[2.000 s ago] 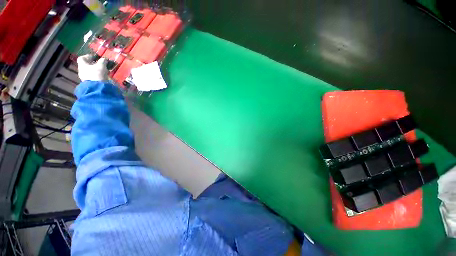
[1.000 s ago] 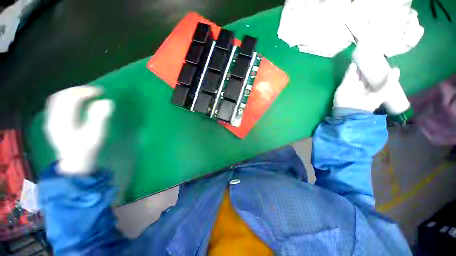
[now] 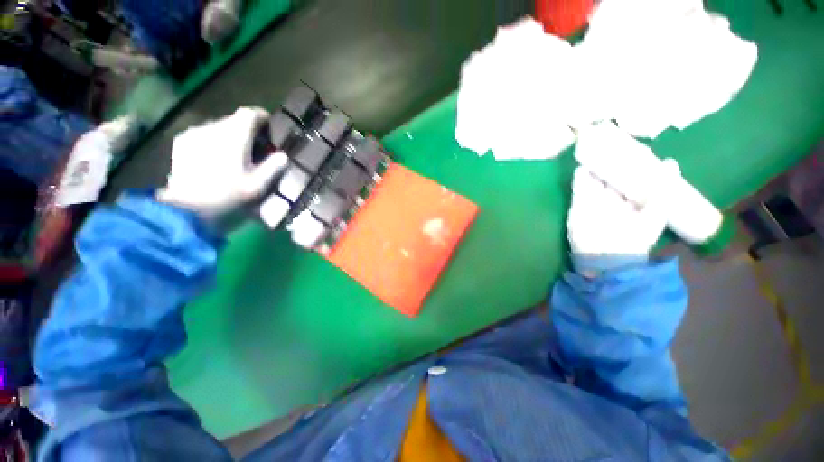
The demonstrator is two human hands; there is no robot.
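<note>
My left hand (image 3: 221, 162), in a white glove, grips the left edge of the circuit board assembly (image 3: 327, 171), thumb on top of the black blocks. Some blocks glare white at its lower end. The board is tilted and lies over the left part of the orange-red foam pad (image 3: 407, 236); whether it touches the pad is unclear. My right hand (image 3: 614, 212), also in a white glove, holds the thick white glue syringe (image 3: 652, 185) with its green cap toward the lower right. The needle is hard to make out against the white cloths.
Crumpled white cloths (image 3: 669, 68) lie at the bench's back right, with a red holder (image 3: 565, 13) behind them. The dark conveyor belt (image 3: 384, 54) runs behind the green bench mat (image 3: 271, 334). People in blue sleeves (image 3: 41, 135) show at upper left.
My left hand has moved from empty on the left to gripping the board. The board has turned and shifted left, baring more of the pad. My right hand still holds the syringe.
</note>
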